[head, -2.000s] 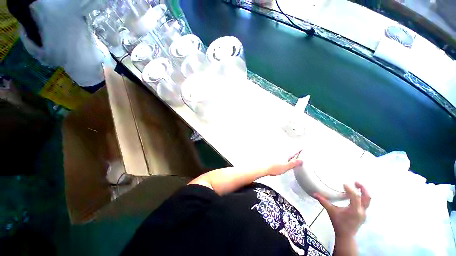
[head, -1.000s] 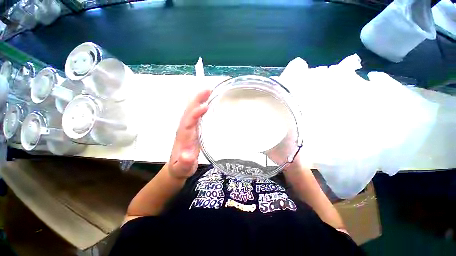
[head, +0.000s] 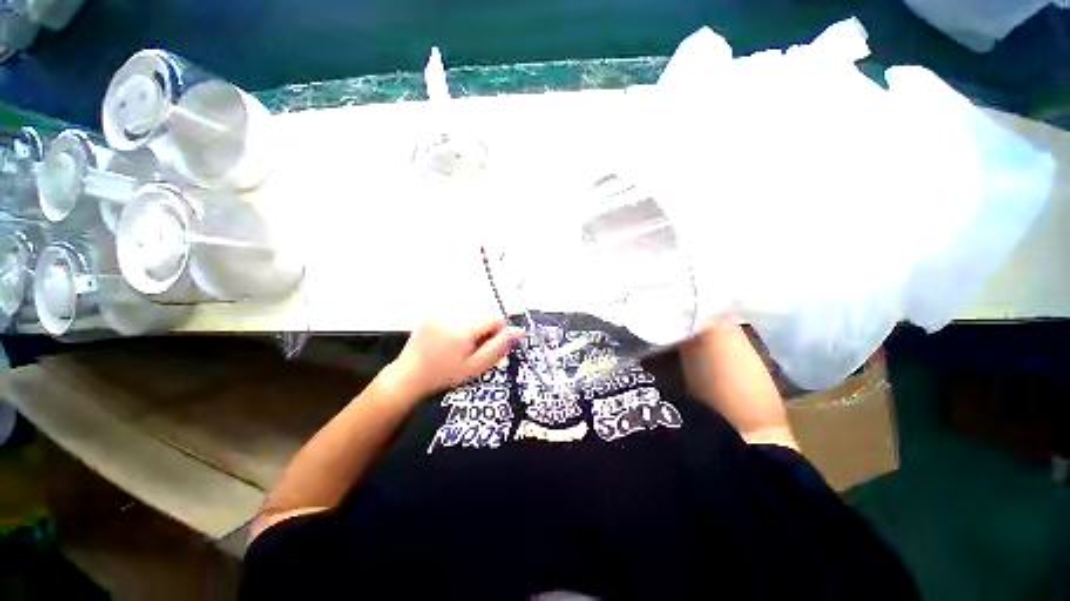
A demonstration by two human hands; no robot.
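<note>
A clear jar is over the bench's front edge, in front of my black shirt. It looks tilted, and its outline is washed out by glare. My left hand is at the jar's lower left edge with its fingers curled. Whether it grips the jar is unclear. My right hand is at the jar's lower right side, its fingers blurred and partly hidden by the jar; it seems to hold the jar. A small round clear part with an upright white stem stands on the bench behind the jar.
Several clear jars lie at the bench's left end. A large heap of milky plastic bags covers the right side and hangs over the front edge. A dark green conveyor runs behind. Brown cartons are below the bench.
The jar has tilted and its round rim no longer faces me. My left hand has left its upper left side and moved down to its lower edge. The view has shifted, uncovering the stemmed part's base.
</note>
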